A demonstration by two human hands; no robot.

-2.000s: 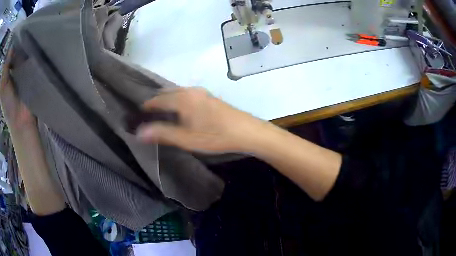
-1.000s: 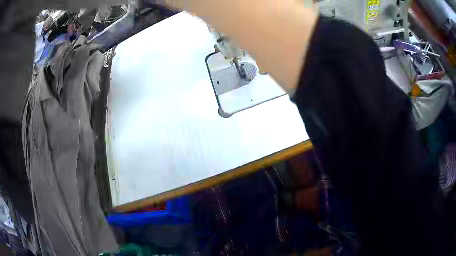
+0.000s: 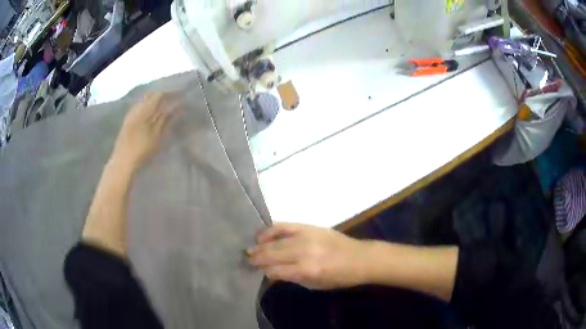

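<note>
A large grey-brown fabric panel (image 3: 186, 193) lies spread over the left part of the white table, its right edges by the presser foot area (image 3: 254, 80) of the sewing machine (image 3: 212, 38). Two cloth edges run close together from the needle area down to my right hand. My right hand (image 3: 308, 255) pinches the cloth edge near the table's front, fingertips partly hidden. My left hand (image 3: 146, 128) lies on top of the cloth left of the machine head, slightly blurred; whether it grips the cloth cannot be told.
Orange-handled snips (image 3: 432, 66) lie on the machine bed at the right. A pale pouch (image 3: 533, 132) hangs at the right table edge, with purple-handled tools (image 3: 514, 50) above it. More cloth and a grey bin (image 3: 96, 48) are at the far left. The wooden table edge (image 3: 424, 170) runs diagonally.
A panel now covers the left table that was bare a second ago. My right arm has drawn back from across the machine to the table's front. My left hand has come into view on the cloth.
</note>
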